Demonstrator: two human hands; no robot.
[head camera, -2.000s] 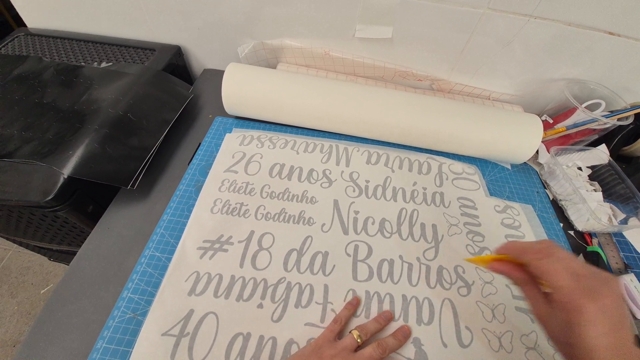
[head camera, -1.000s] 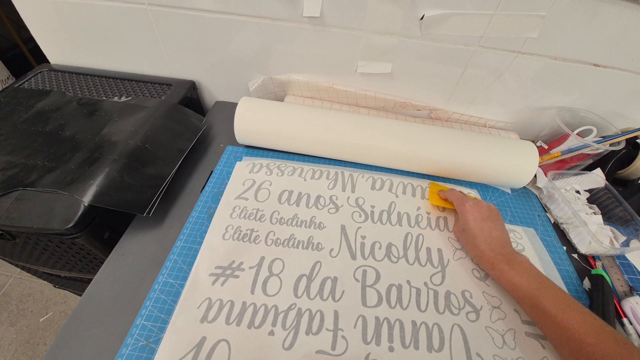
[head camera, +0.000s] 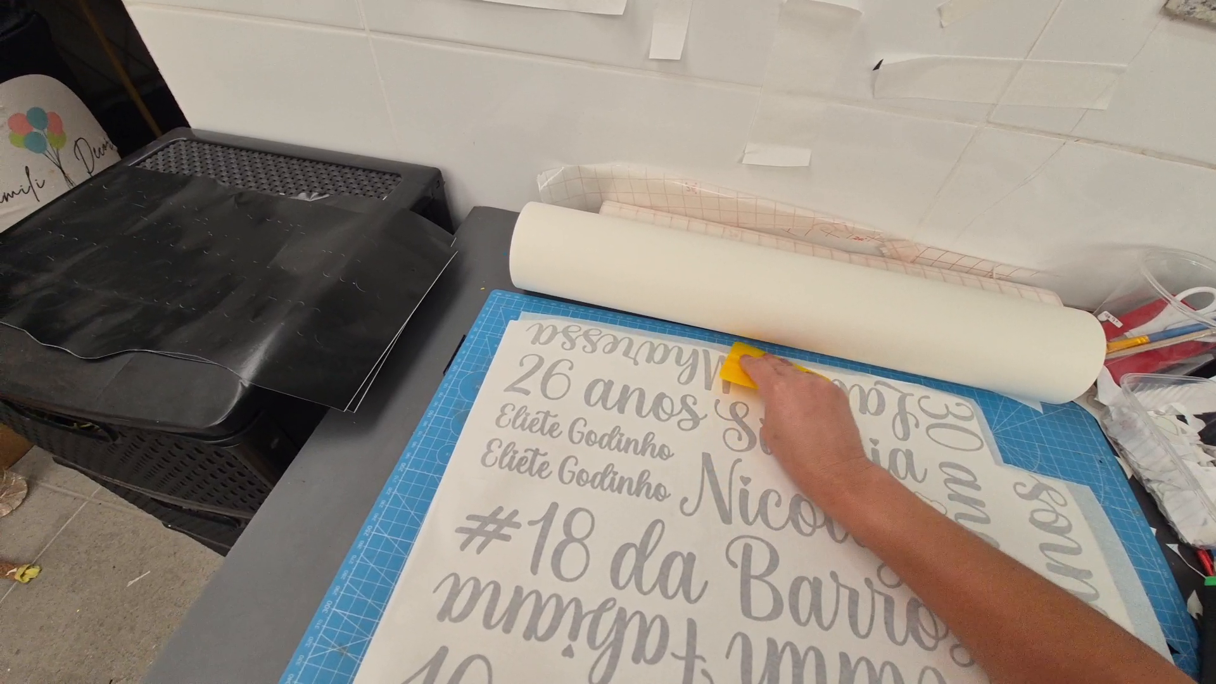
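Observation:
My right hand (head camera: 803, 413) grips a yellow plastic squeegee (head camera: 739, 367) and presses it on the upper edge of a white translucent sheet (head camera: 570, 589). Grey script lettering and numbers show through that sheet, some lines upside down or sideways. Beneath it lies a blue gridded cutting mat (head camera: 380, 541). A thick roll of off-white film or paper (head camera: 798, 294) rests along the mat's far edge, just beyond my hand. The forearm hides part of the lettering. My left hand is out of view.
Black sheets (head camera: 218, 275) lie on a black woven-look plastic drawer unit (head camera: 275, 171) at left. Behind the roll is red-gridded transfer film (head camera: 741, 204) against the white tiled wall. At right stand a clear tray of white scraps (head camera: 1168, 465) and a clear container (head camera: 1164, 304) with tools.
My right hand with the squeegee has moved from the sheet's right side to its upper edge, then leftward. My left hand, on the sheet two seconds ago, has left the view.

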